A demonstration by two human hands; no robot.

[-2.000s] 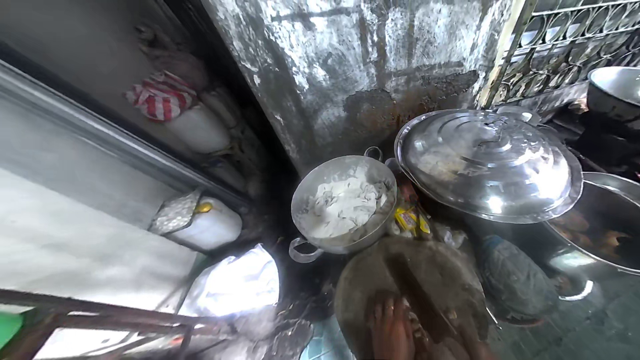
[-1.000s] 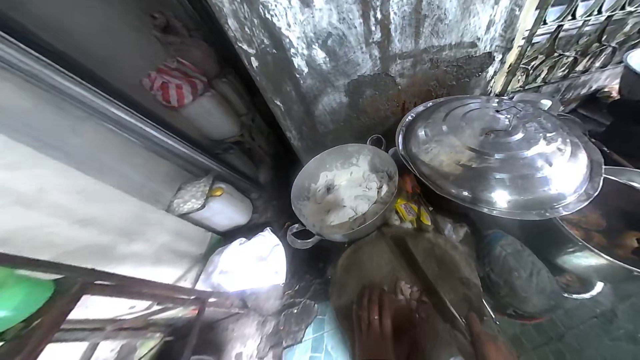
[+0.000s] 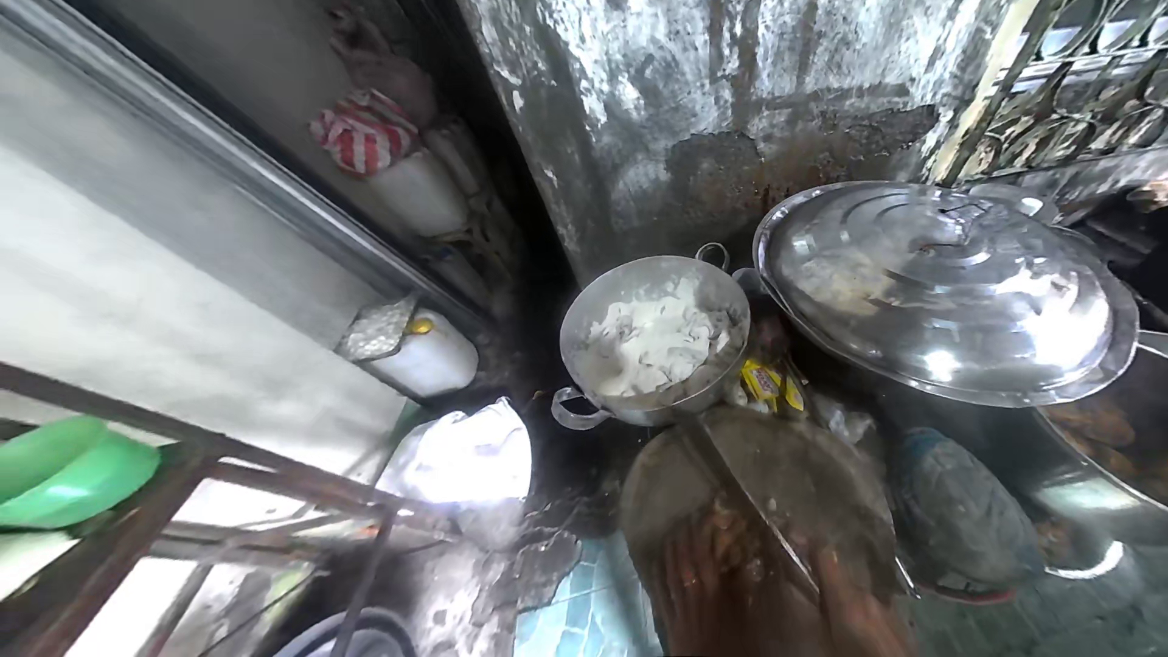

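A round chopping board [image 3: 812, 465] lies at the bottom centre. Across it slants a long-bladed knife [image 3: 744, 493], its far end near the pan. My right hand [image 3: 849, 593], blurred, is closed on the knife's near end. To the left of the blade, my left hand [image 3: 698, 584] rests low on the board with its fingers around or against small brownish pieces of food [image 3: 730, 538]; whether it grips them is not clear. Just beyond the board stands a two-handled metal pan [image 3: 584, 338] that holds white powder and coated pieces [image 3: 662, 342].
A large metal lid [image 3: 967, 301] covers a vessel at the right, beside a pot of browned food [image 3: 1095, 433]. A filled plastic bag [image 3: 963, 511] lies right of the board, a yellow packet [image 3: 771, 383] behind it. At left are a white container [image 3: 429, 360] and a green basin [image 3: 73, 474].
The knife has shifted between frames and now slants across the board with its far end nearer the pan. Both hands stay low over the board.
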